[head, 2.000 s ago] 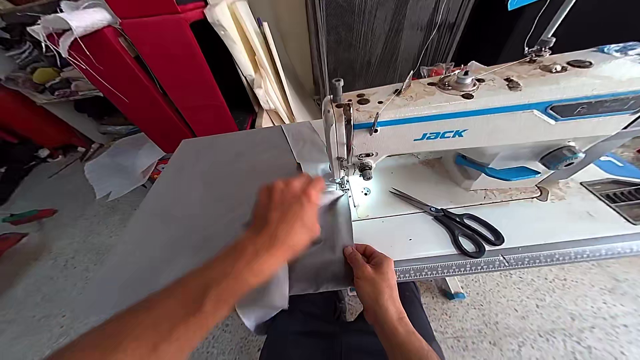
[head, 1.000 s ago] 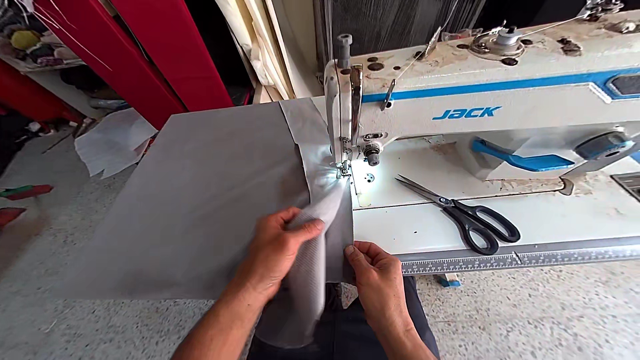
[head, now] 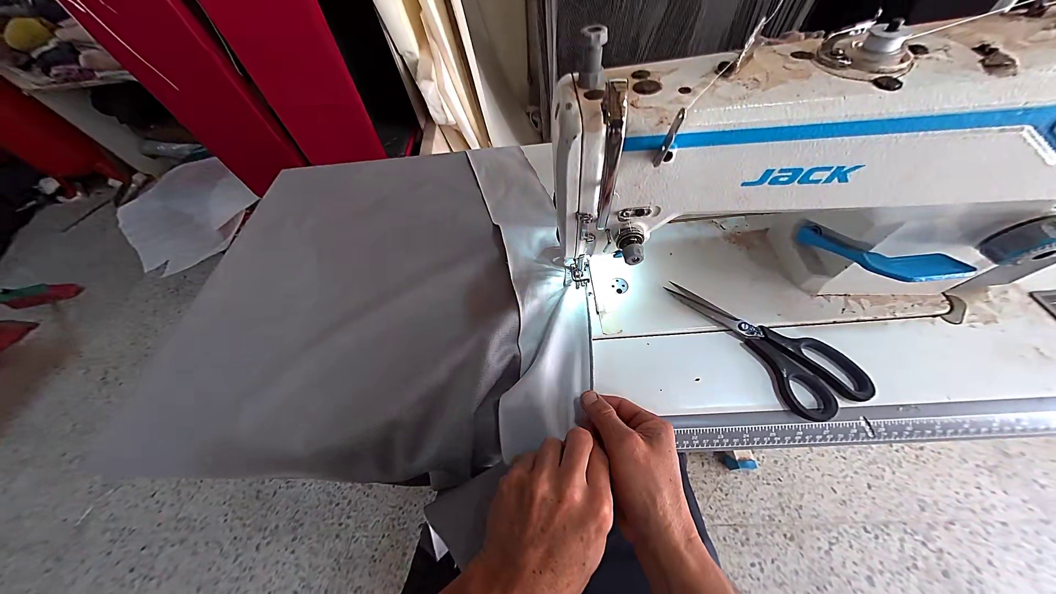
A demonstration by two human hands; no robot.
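Grey fabric (head: 371, 305) lies over the left of the table, its right edge running under the presser foot (head: 579, 272) of a white Jack sewing machine (head: 709, 177). My right hand (head: 648, 462) pinches that edge between thumb and forefinger, at the table's front. Against it, just to the left, my left hand (head: 553, 503) is curled on the fabric; its fingertips are hidden. A lamp lights the needle area. Black-handled scissors (head: 767, 338) rest on the machine bed, blades partly apart and pointing toward the needle.
A printed ruler strip (head: 825, 435) runs along the table's front edge. The blue knee-shaped lever (head: 887, 254) sits under the machine arm. Behind the table at left stand red panels (head: 289, 74) and pale strips (head: 441, 74). White scraps (head: 186, 214) lie beyond the fabric at left.
My left hand was on the fabric left of the seam; it has moved down and right, beside my right hand. The fabric fold it held has come down. The view has moved closer to the machine.
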